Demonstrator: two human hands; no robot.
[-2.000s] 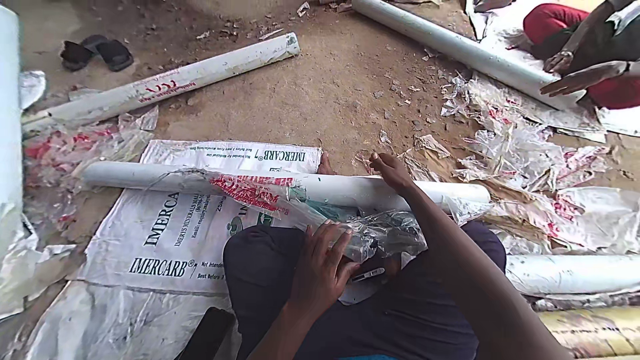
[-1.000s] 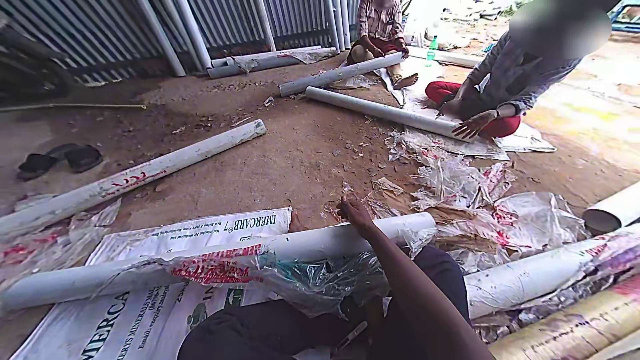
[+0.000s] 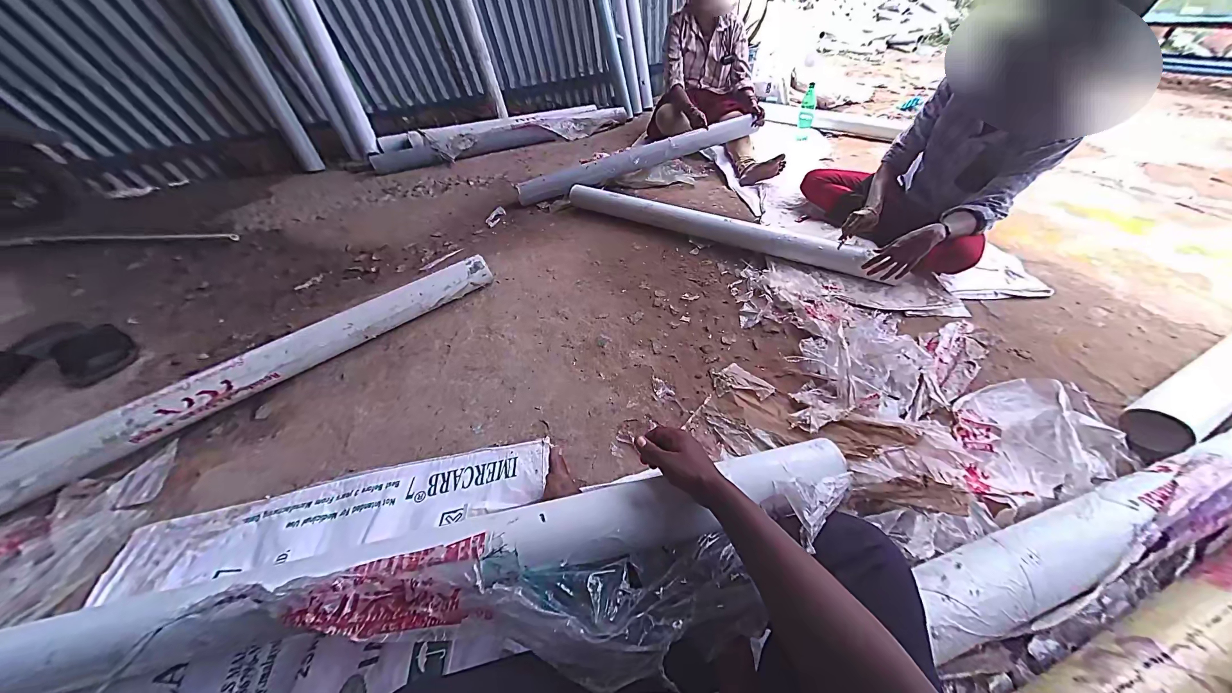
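Observation:
A long white plastic pipe (image 3: 597, 520) lies across my lap, partly wrapped in torn clear plastic film (image 3: 616, 606) with red print. My right hand (image 3: 679, 460) is above the pipe's far side, its fingers curled together; whether something small is pinched in them I cannot tell. My right forearm crosses over the pipe and the film. My left hand does not show. Under the pipe lies a flattened white printed sack (image 3: 337, 520), and a bare foot (image 3: 560, 476) shows just beyond the pipe.
Torn plastic wrapping (image 3: 866, 375) is heaped at right, near more pipes (image 3: 1030, 558). Another pipe (image 3: 289, 361) lies at left by dark sandals (image 3: 91, 354). Two people sit ahead, each with a pipe; one person's hand (image 3: 905, 252) rests on a pipe (image 3: 722, 226). Corrugated metal sheeting (image 3: 404, 58) stands behind.
The view has tilted up, bringing the seated people and metal wall into sight. My left hand, on the plastic film two seconds ago, is out of sight. My right hand remains by the pipe.

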